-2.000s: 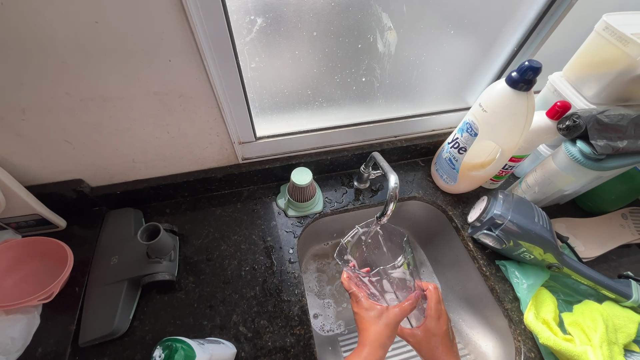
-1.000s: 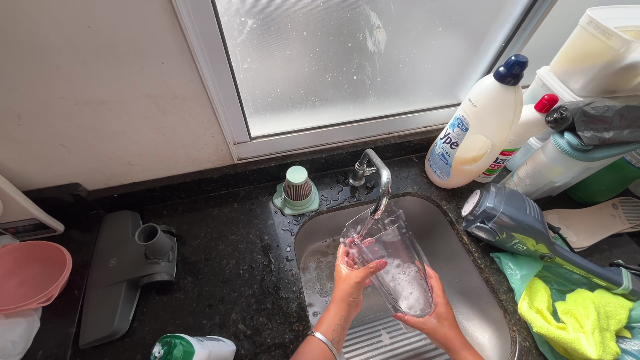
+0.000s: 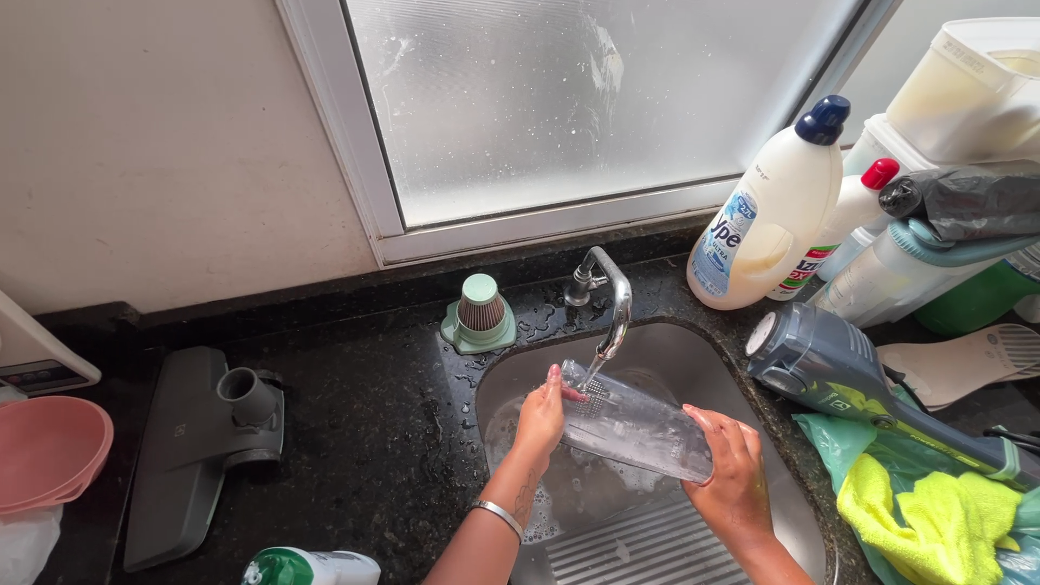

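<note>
A clear plastic vacuum dust container (image 3: 642,426) lies nearly sideways between my hands, over the steel sink (image 3: 780,508). My left hand (image 3: 543,414) grips its left end, close to a patch of small holes. Around the right end my right hand (image 3: 727,463) is closed. Water runs from the chrome faucet (image 3: 619,305) onto the container's left part. Soapy water with foam sits in the basin below, beside a ribbed steel area (image 3: 642,548). A cone-shaped pleated filter on a pale green base (image 3: 479,317) stands behind the sink's left corner.
Left on the black stone counter are a grey vacuum floor head (image 3: 183,463) and a pink bowl (image 3: 49,451). A bottle with a green top (image 3: 309,566) lies at the front. To the right are a large Ypê bottle (image 3: 768,215), a handheld vacuum body (image 3: 837,366) and a yellow cloth (image 3: 930,520).
The container has turned from steeply tilted to nearly sideways, with its left end under the faucet. My right hand has moved up around its right end.
</note>
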